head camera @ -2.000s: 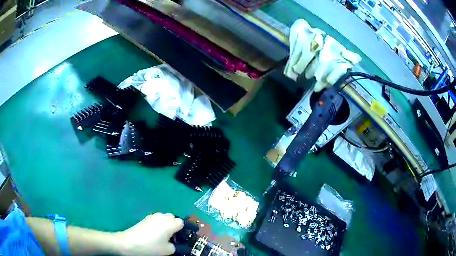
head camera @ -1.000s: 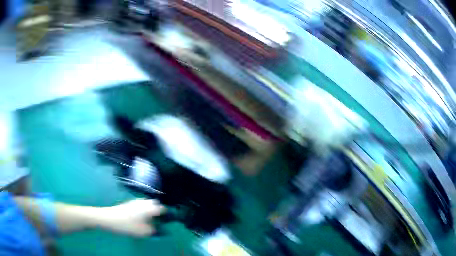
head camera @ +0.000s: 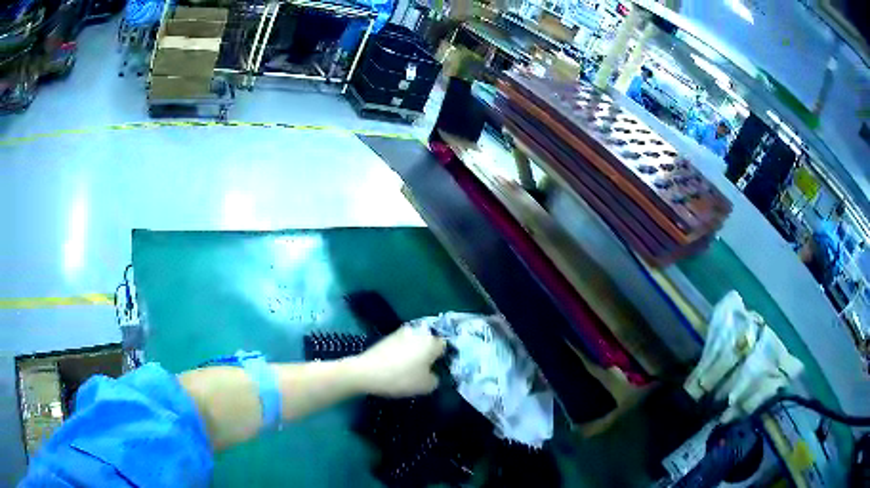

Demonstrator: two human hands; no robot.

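Observation:
My left hand [head camera: 405, 362], with a blue band on the wrist, is over the pile of black heat sinks [head camera: 405, 434], beside the crumpled white plastic bag [head camera: 496, 372]. Its fingertips are hidden behind the hand and merge with the dark pile, so I cannot tell whether it holds anything. One finned heat sink [head camera: 334, 345] shows to the left of the hand, partly behind the forearm. My right hand is not in view.
An open carton [head camera: 534, 276] with a black panel and red lining lies behind the bag. A stack of brown boards [head camera: 611, 157] stands beyond it. Off-white gloves [head camera: 742, 357] hang on the rail at right, above the partly visible screwdriver [head camera: 715, 457]. The green mat's edge is at left.
My left hand has moved from the jig at the bottom, away from me, to the heat sink pile. The view has swung up and left; jig and component tray are out of view.

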